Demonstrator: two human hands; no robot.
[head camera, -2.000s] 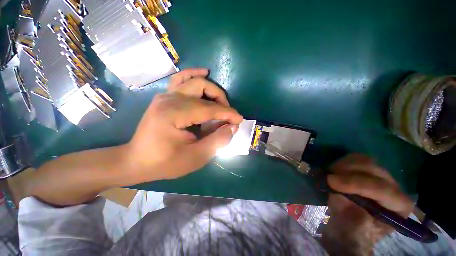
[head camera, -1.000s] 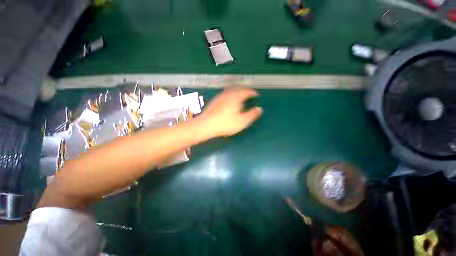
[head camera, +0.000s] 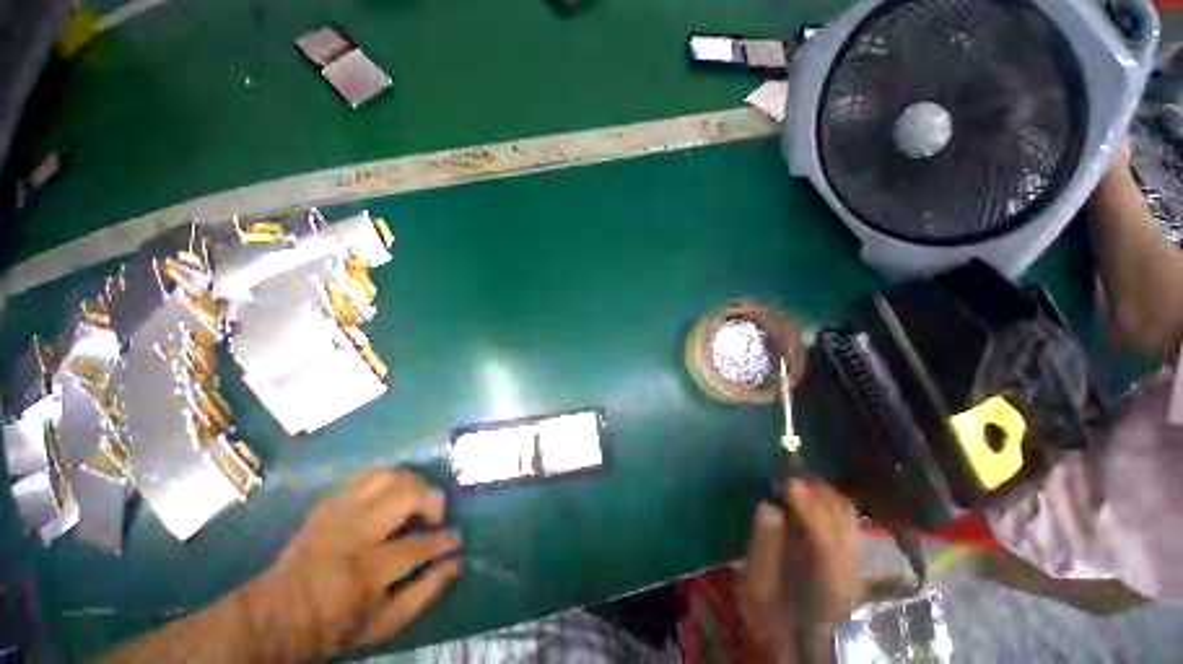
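Observation:
A phone board assembly (head camera: 528, 449), a dark-edged narrow rectangle with two bright halves, lies flat on the green bench in front of me. My left hand (head camera: 370, 558) rests low at its left, fingertips near its left end and a gap between them. A faint thin line shows by these fingertips; whether they pinch it is unclear. My right hand (head camera: 802, 558), blurred, holds the soldering iron (head camera: 790, 444) upright in the picture, its tip at the right rim of the tip cleaner tin (head camera: 711, 353). Fanned LCD modules (head camera: 301, 370) lie at the left.
A pale strip (head camera: 467, 166) crosses the bench; phone boards (head camera: 344, 68) lie beyond it. A grey fan (head camera: 846, 214) stands back right. A black box with a yellow patch (head camera: 992, 441) sits right of the tin. Another person's arm (head camera: 1142, 272) is at the right edge.
My left hand has drawn back from near the pale strip to the near bench. A board assembly now lies beside it. The iron tip has moved to the tin. The view has shifted right.

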